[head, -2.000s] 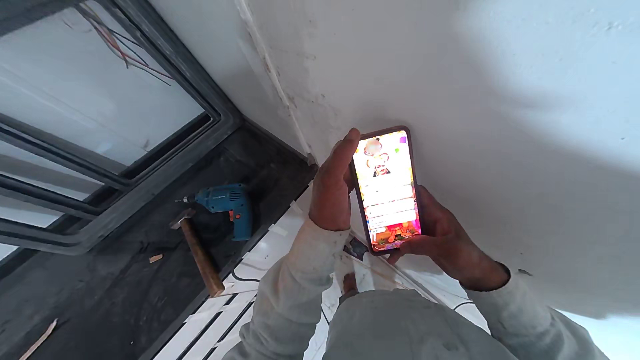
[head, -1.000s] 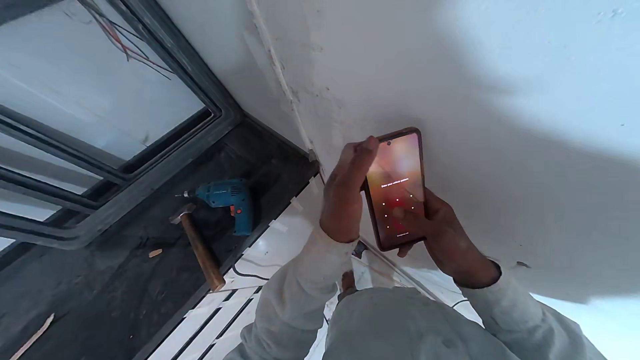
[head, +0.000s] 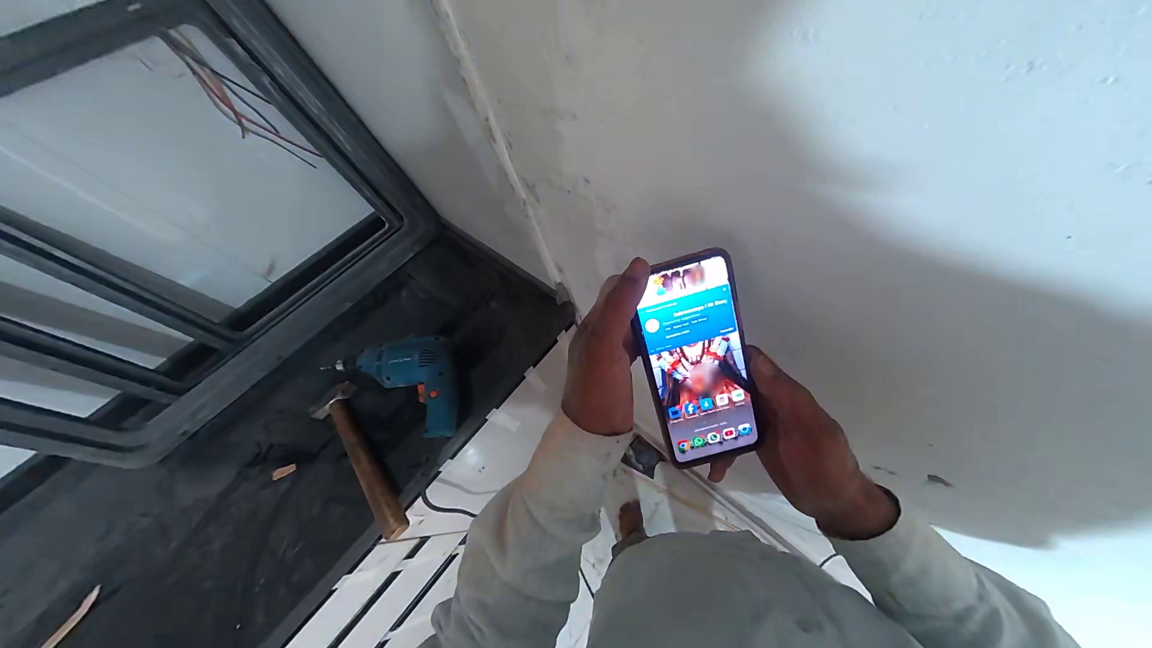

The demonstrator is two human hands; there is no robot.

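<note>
A smartphone (head: 700,360) with a lit screen of app icons over a picture is held upright in front of my body. My left hand (head: 605,360) grips its left edge, thumb along the upper side. Around its lower right edge my right hand (head: 805,441) is closed, with a fingertip showing below the phone. On the dark ledge to the left lie a blue power drill (head: 414,367), its bit pointing left, and a hammer (head: 367,468) with a wooden handle, just below the drill.
A dark metal window frame with bars (head: 360,162) stands at the upper left, loose wires (head: 229,94) behind it. Wood scraps (head: 283,472) lie on the black ledge (head: 216,513). A pale wall (head: 900,225) rises at the right. A dark cable (head: 445,509) runs below the ledge.
The phone's screen has gone from a bright picture, through a dimmer lock pattern screen, to app icons. My right thumb, over the screen one second ago, is now at the phone's right edge.
</note>
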